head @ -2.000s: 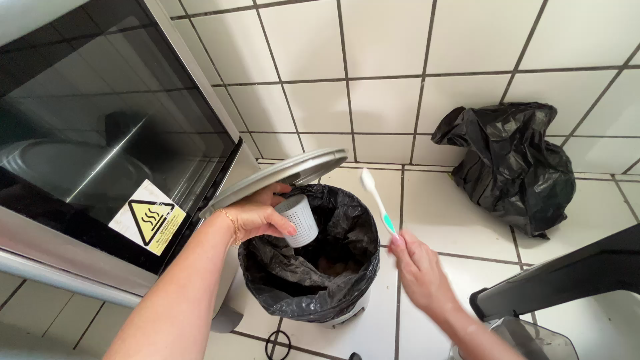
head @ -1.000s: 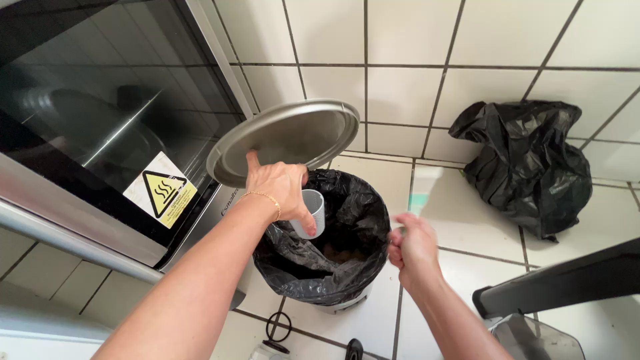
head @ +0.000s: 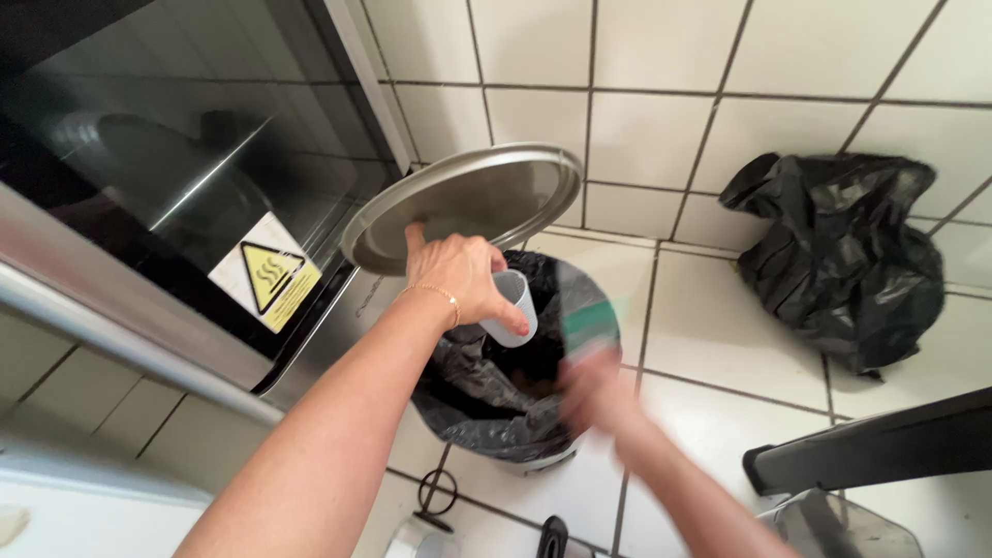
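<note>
My left hand (head: 461,283) grips a small light-grey perforated plastic cup (head: 513,310) over the open trash bin. Its outstretched finger touches the inside of the raised round metal lid (head: 465,194). A black plastic bag (head: 496,442) lines the bin, and some brownish waste shows dimly at the bottom. Over the bin's right rim, my right hand (head: 601,387) is blurred by motion, closed on a toothbrush with a green and white handle (head: 593,322); its outline is smeared, and its head cannot be made out.
A full black garbage bag (head: 845,256) rests on the tiled floor by the wall at right. An oven door (head: 186,155) with a heat-warning sticker stands at left. A black bar (head: 876,442) and a clear container (head: 845,527) are at lower right; a black ring (head: 438,492) lies below the bin.
My right hand has moved left with the toothbrush, from beside the bin to over its right rim. The lid stands more raised than two seconds ago, with my left hand at it.
</note>
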